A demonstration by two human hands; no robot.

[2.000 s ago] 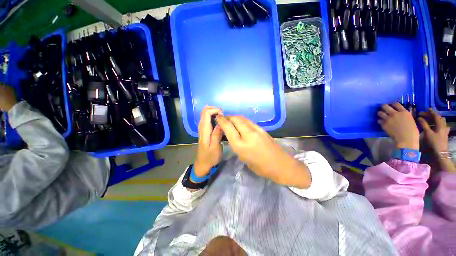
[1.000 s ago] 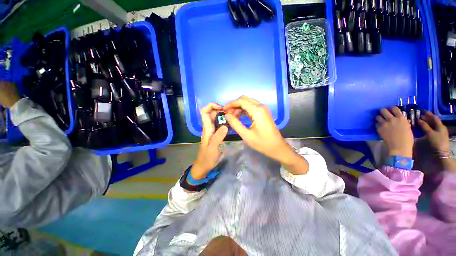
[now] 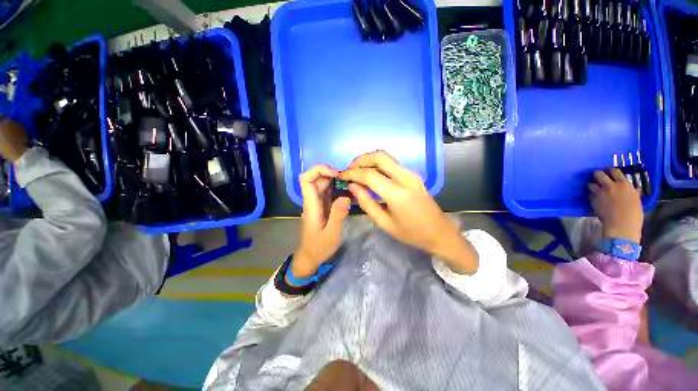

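Observation:
A small black housing (image 3: 341, 192) with green showing at its open end is held between my hands, over the near edge of the centre tray (image 3: 437, 114). My left hand (image 3: 321, 214) is closed around the housing, with its fingers and thumb on either side. My right hand (image 3: 390, 195) has its fingertips at the green part on the housing's top. The fingers hide most of the housing, and I cannot tell whether the right fingers grip the green part or only press on it.
Several black units (image 3: 386, 18) lie at the centre tray's top. A clear box (image 3: 474, 84) of green boards stands to its right. The right tray (image 3: 509, 168) holds rows of black units and a neighbour's hand (image 3: 618, 202). The left bin (image 3: 249, 172) is heaped with black parts. Another person's sleeve (image 3: 57, 191) is at left.
The housing has turned from a closed dark side to its open end with green showing. My right fingertips have come in over it. The pink-sleeved neighbour's other hand has left the right tray's corner.

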